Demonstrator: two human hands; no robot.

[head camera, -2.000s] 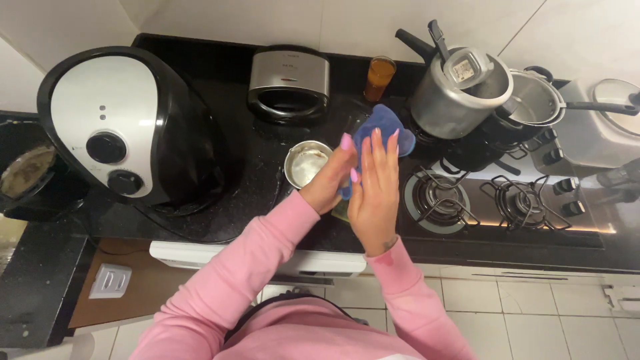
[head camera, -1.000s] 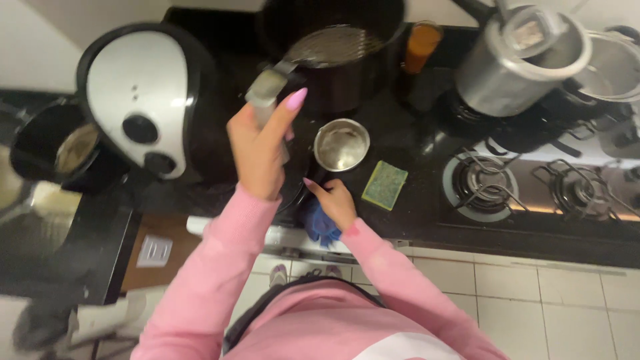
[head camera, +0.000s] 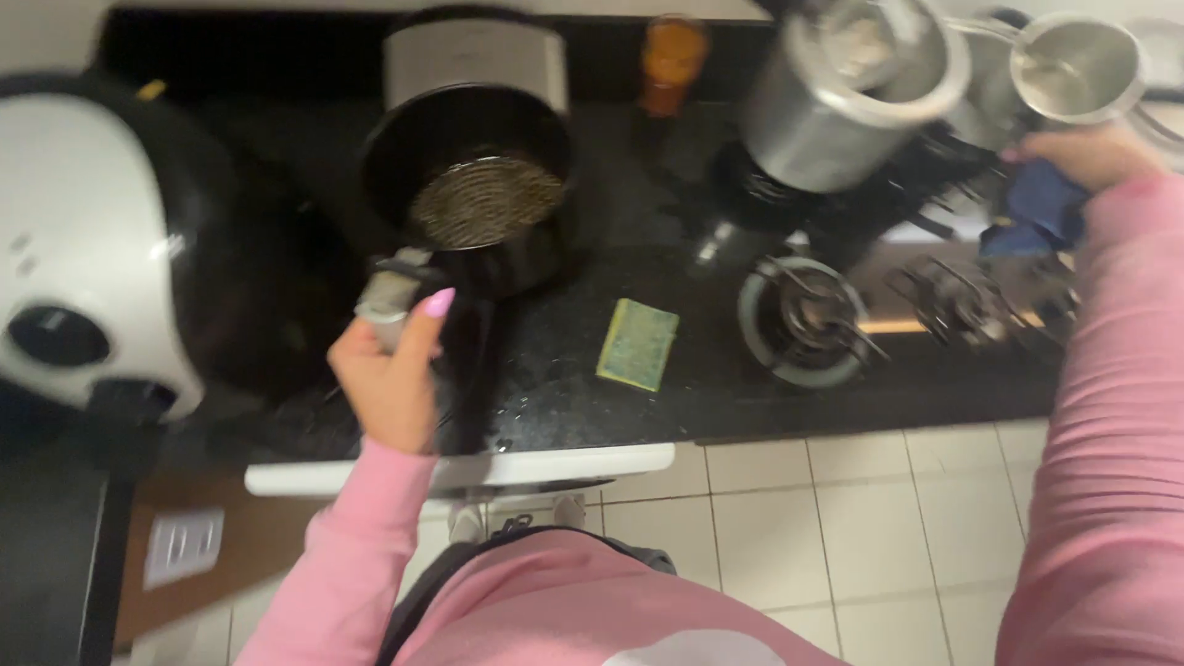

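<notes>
My left hand point(head camera: 393, 370) grips the handle point(head camera: 388, 298) of a black air fryer basket point(head camera: 375, 166), whose round perforated grate shows inside; the basket is over the counter. Far to the right, my right hand point(head camera: 1096, 153) is at a small metal pot point(head camera: 1078, 74) and a blue cloth point(head camera: 1041, 208). The cloth lies just below the fingers and the pot above them; the pot's handle is hidden by the hand. A green and yellow sponge point(head camera: 638, 344) lies on the black counter between the hands.
The air fryer body point(head camera: 83, 240) stands at left. Behind the basket is a silver sandwich maker point(head camera: 407, 60). An orange-brown glass point(head camera: 672, 65) stands at the back. A large metal pot point(head camera: 814, 129) sits near the stove burner point(head camera: 803, 319). A white drawer edge point(head camera: 610, 461) juts out in front.
The small metal pot, earlier on the counter beside the sponge, is now at the far right with my right hand. My left hand still holds the basket handle, as one second ago.
</notes>
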